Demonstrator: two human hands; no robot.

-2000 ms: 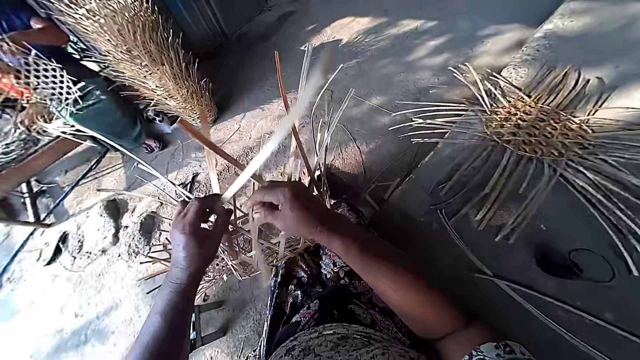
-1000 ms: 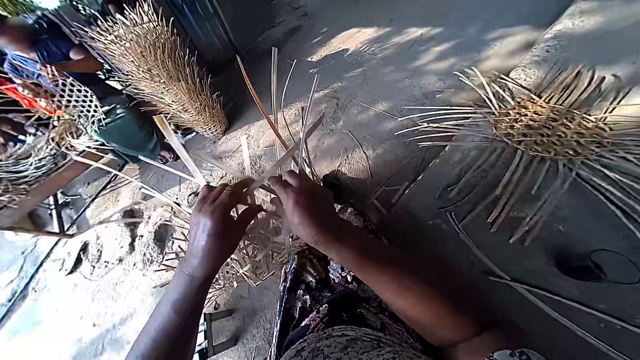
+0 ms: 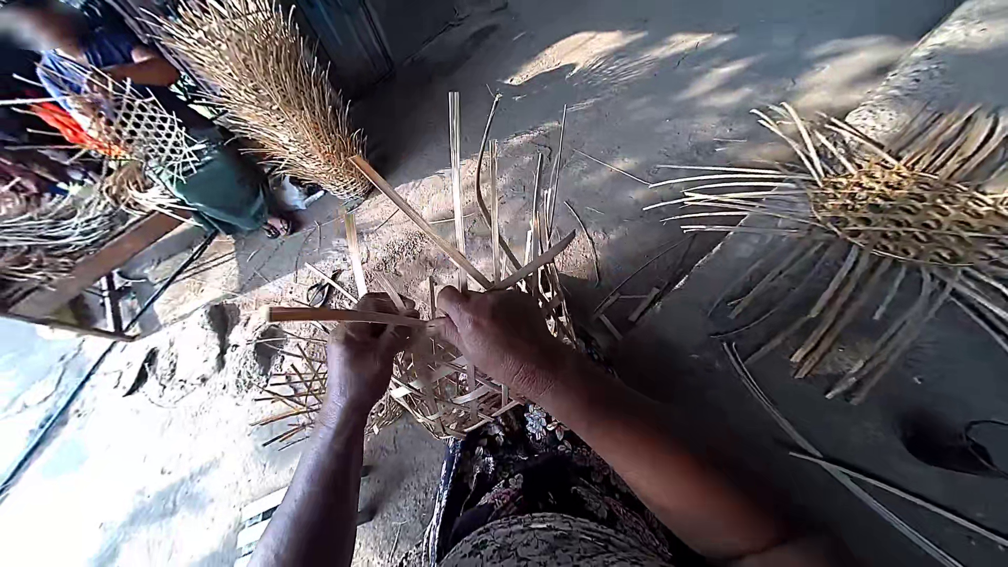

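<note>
A partly woven basket of split strips (image 3: 449, 394) sits at my lap, its long loose ends standing up around my hands. My left hand (image 3: 372, 346) grips a flat strip (image 3: 331, 315) that sticks out to the left, level across the knuckles. Close by on the right, my right hand (image 3: 492, 335) pinches strips at the basket's rim, thumb and fingers together. One strip slants up left from it and a shorter one points up right. Much of the rim and the fingertips are hidden behind the hands.
On the ground at right lies a flat woven base (image 3: 906, 213) with strips radiating out. A tall bristly bundle of woven pieces (image 3: 268, 94) stands at upper left. Beside it a person (image 3: 118, 63) sits near an openwork basket (image 3: 150, 130). Long loose strips (image 3: 835, 472) lie at lower right.
The strip that pointed up right from my hands two seconds ago is no longer seen that way; one now extends left across my left hand. The view has shifted slightly.
</note>
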